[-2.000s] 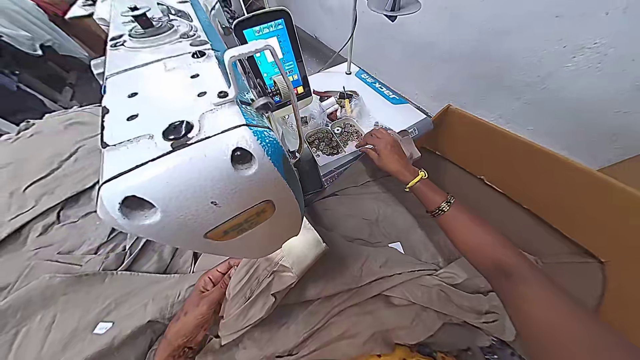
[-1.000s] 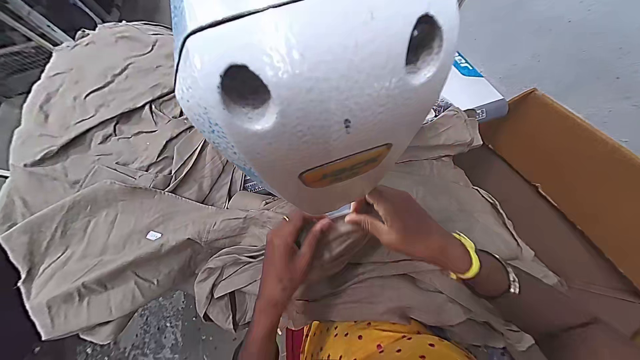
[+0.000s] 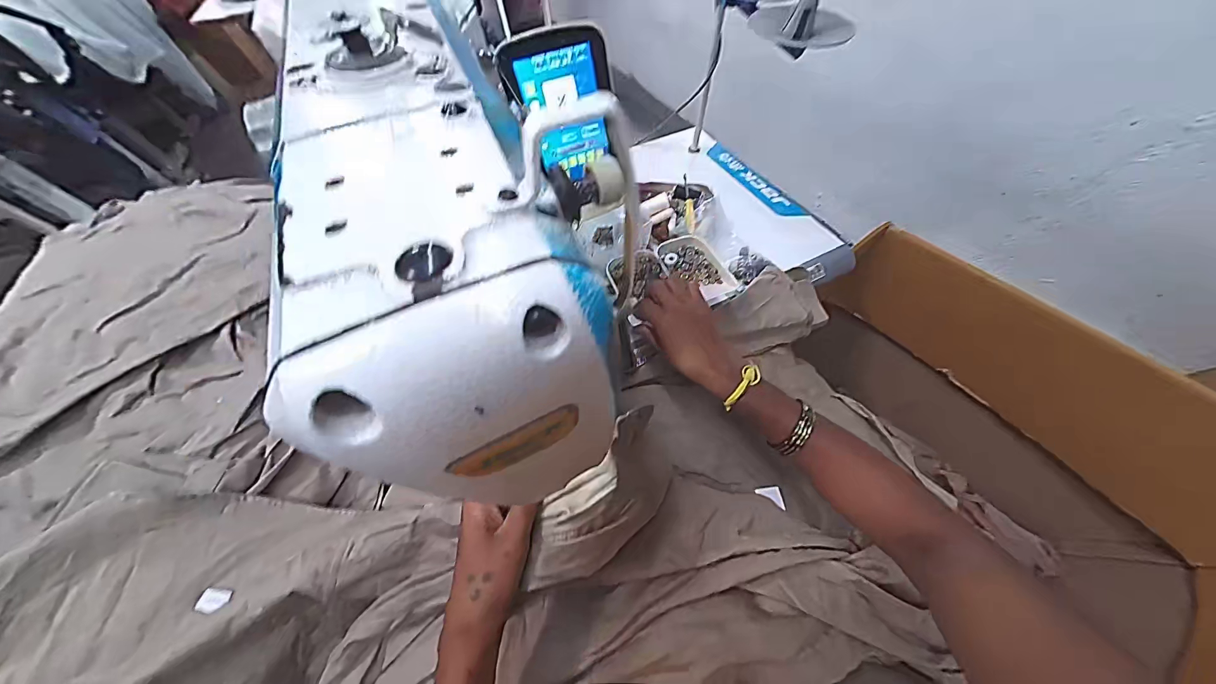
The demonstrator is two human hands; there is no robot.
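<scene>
The white and blue head of an industrial sewing machine (image 3: 446, 380) stands over brown-grey fabric (image 3: 703, 589). My left hand (image 3: 494, 546) is at the cloth beneath the machine head, which hides its fingers. My right hand (image 3: 679, 323) reaches to the near edge of small plastic containers (image 3: 696, 263) of buttons or metal fasteners; its fingertips are partly hidden, so whether they hold anything is unclear. A pale waistband-like fabric piece (image 3: 581, 499) lies just right of my left hand. Small white paper pieces (image 3: 214, 599) rest on the fabric.
A lit control screen (image 3: 565, 95) is mounted behind the machine head. The white tabletop (image 3: 760, 204) carries thread spools and small bags by the containers. An open cardboard box wall (image 3: 1026, 399) rises at the right. A thread stand (image 3: 803, 27) is near the wall.
My right hand has moved from the cloth beneath the machine head up to the containers. My left hand remains low by the cloth. The view has shifted widely.
</scene>
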